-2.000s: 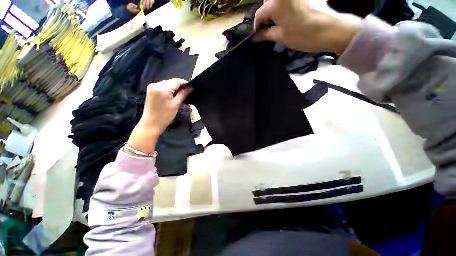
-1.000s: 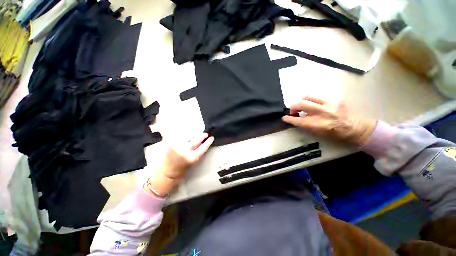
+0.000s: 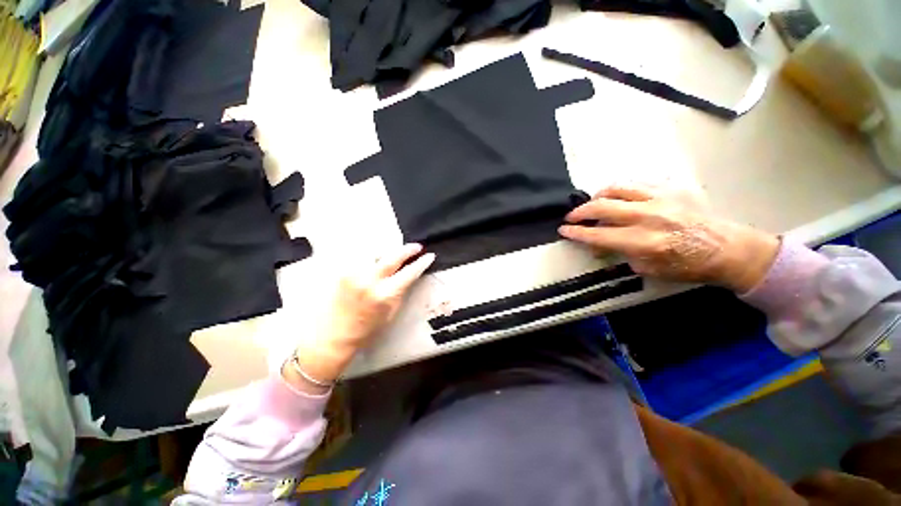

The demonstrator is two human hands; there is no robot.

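Note:
A black panel (image 3: 474, 148) lies flat on the white table in front of me, with a short tab on each side and a crease across it. Its near edge shows as a darker band, like a fold. My left hand (image 3: 370, 301) has its fingertips on the panel's near left corner. My right hand (image 3: 662, 232) has its fingers on the near right corner, where a small bit of the black edge stands up. Two narrow black strips (image 3: 533, 305) lie side by side at the table's front edge, just below the panel; their right ends are close under my right hand.
A large black panel stack (image 3: 198, 217) fills the left of the table (image 3: 780, 198). A loose black pile (image 3: 425, 35) lies at the far side. A long black strip (image 3: 642, 81) ends at a white ribbon (image 3: 763, 84). A whitish-amber container (image 3: 835, 79) stands far right.
Two seconds ago both hands held the panel up in the air; one second ago it was down on the table. Since then the hands stay at its near corners, and the view has shifted slightly.

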